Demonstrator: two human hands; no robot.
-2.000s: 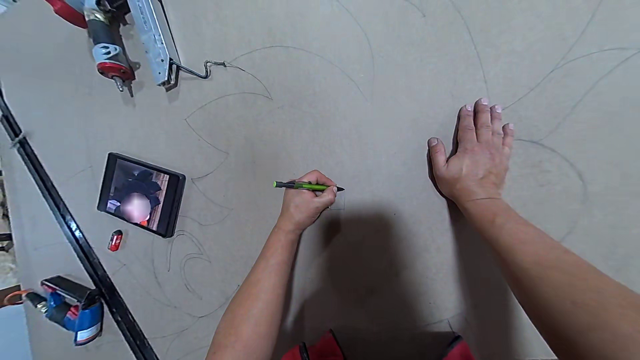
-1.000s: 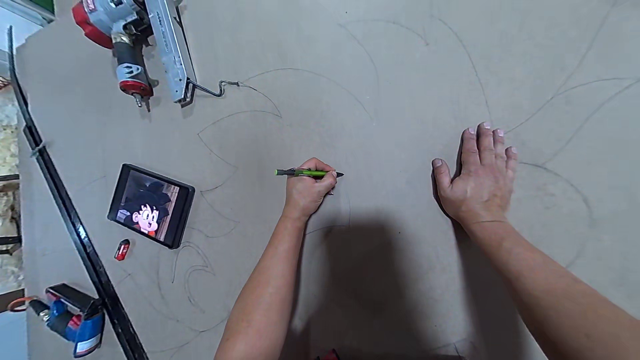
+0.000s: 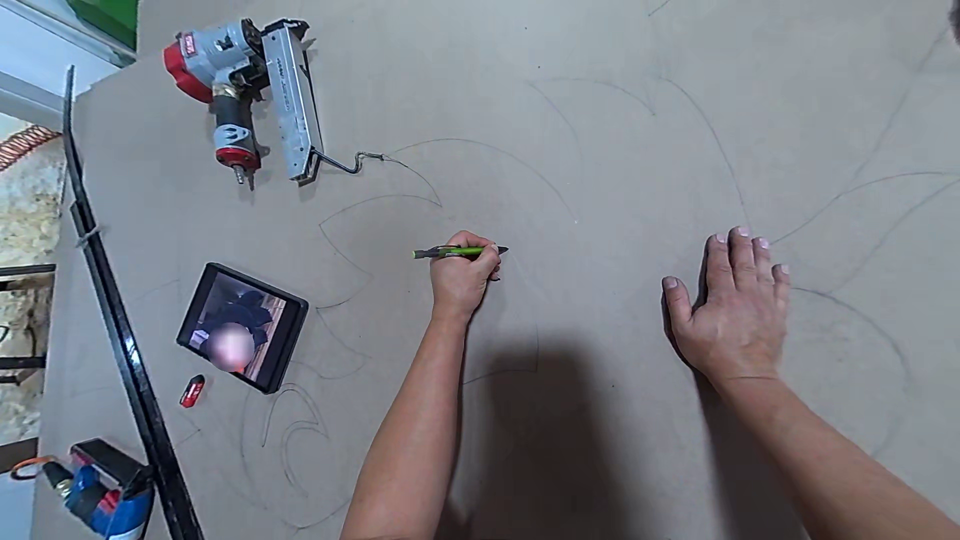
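Observation:
My left hand [image 3: 466, 276] grips a green and black mechanical pencil [image 3: 461, 253], its tip pointing right at the surface of a large grey-beige board [image 3: 615, 225]. Whether the tip touches is hard to tell. On the board to the right, my right hand [image 3: 731, 315] lies palm down with the fingers spread, holding nothing. Thin curved pencil lines run over the board around both hands. A phone or tablet [image 3: 289, 341] with a cartoon-like picture on its screen lies left of my left forearm, and a small red and black object [image 3: 192, 391] rests beside it.
A pneumatic nail gun or stapler [image 3: 238, 97] lies at the upper left. Long black metal bars [image 3: 124, 337] cross the left side. At the lower left is a blue and black air tool [image 3: 109, 495]. The board's edge shows at the far left, with coiled orange hose [image 3: 28, 146] beyond.
The view has shifted, with more of the board's left edge in sight. My left hand still holds the pencil. My right hand remains flat on the board.

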